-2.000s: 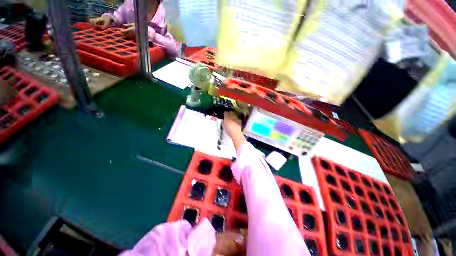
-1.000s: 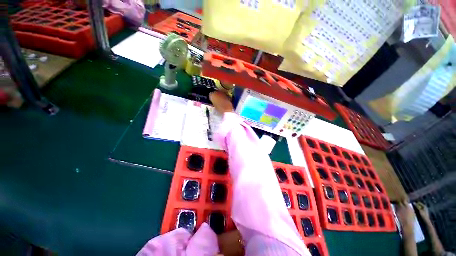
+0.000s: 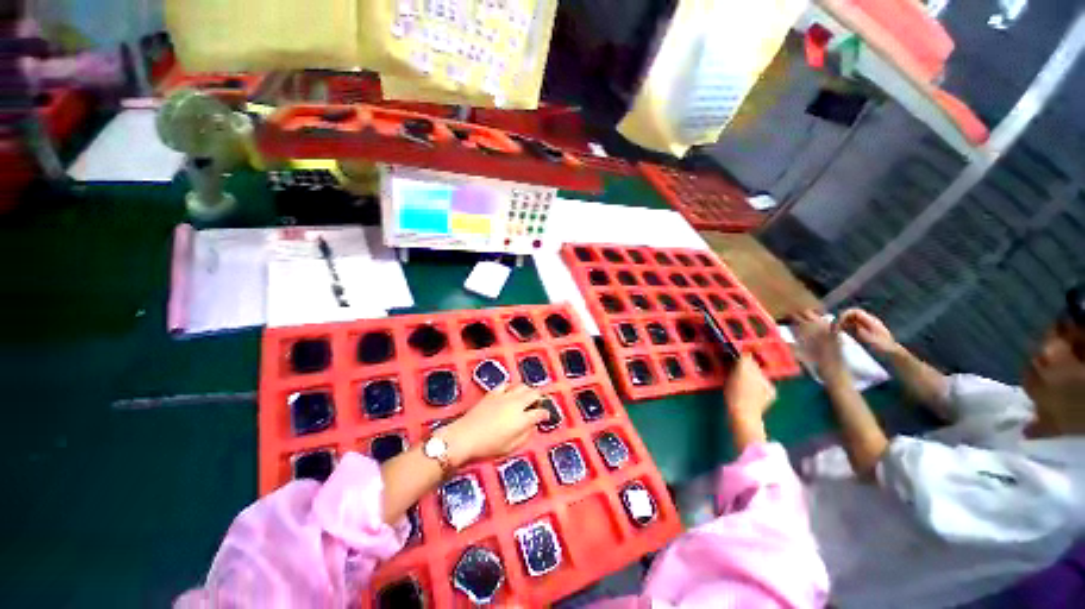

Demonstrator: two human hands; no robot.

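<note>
A large red watch tray [image 3: 583,520] lies in front of me with dark watch heads in its pockets. My left hand [image 3: 494,425] reaches over it, fingertips at a watch head [image 3: 547,413] in a right-hand pocket; whether they grip it I cannot tell. One watch head [image 3: 490,375] above the hand sits tilted. My right hand [image 3: 750,395] is at the lower edge of a second red tray [image 3: 609,347], closed on a dark, thin stick-like thing [image 3: 719,330] that points up-left over that tray.
Record sheets [image 3: 226,280] with a pen [image 3: 332,271] lie left of the tester [image 3: 458,212]. A white square pad [image 3: 488,278], green fan [image 3: 202,149] and raised tray [image 3: 428,145] stand behind. Another person's hands [image 3: 839,345] are close on the right, over white paper.
The view has turned right. My right hand has left the dark keypad and is now at the right tray with the dark stick-like thing. My left hand has come up over the near tray.
</note>
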